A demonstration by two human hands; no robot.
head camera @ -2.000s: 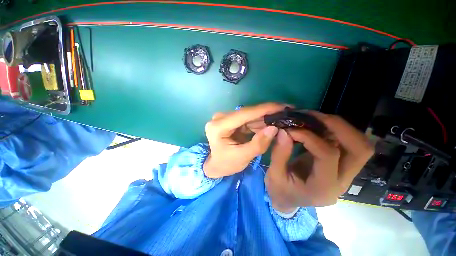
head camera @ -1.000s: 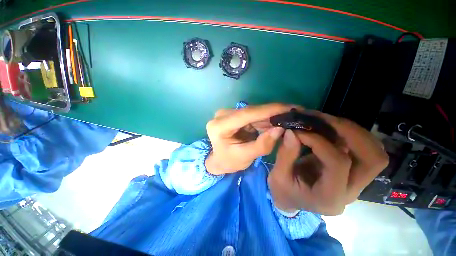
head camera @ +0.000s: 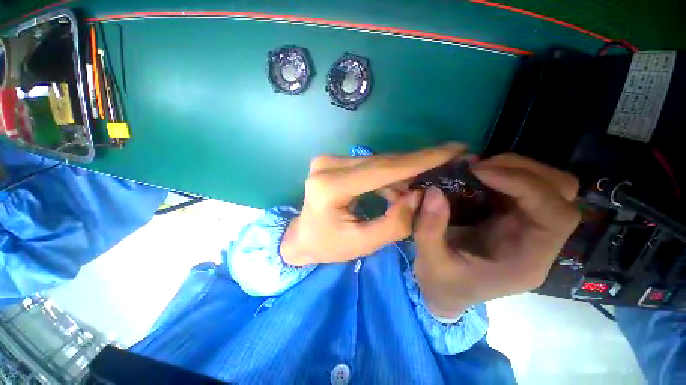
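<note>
A black watch head (head camera: 453, 185) is held between both hands above the near right part of the green mat, tilted, with its edge toward the camera. My left hand (head camera: 353, 201) grips its left side with thumb and fingers. My right hand (head camera: 505, 229) grips its right side, and its fingers hide much of it. Two more black watch heads with grey centres, one on the left (head camera: 290, 69) and one on the right (head camera: 349, 80), lie side by side on the mat.
A shiny metal tray (head camera: 84, 98) stands at the far left, with thin orange and black tools (head camera: 98, 71) beside it. A black test fixture (head camera: 560, 113) with red digit displays (head camera: 595, 286) stands at the right. Blue sleeves of a person (head camera: 68, 225) show at the left.
The held watch head has turned in my fingers and shows more of its surface. My right hand's fingers have shifted around it. The view has moved slightly.
</note>
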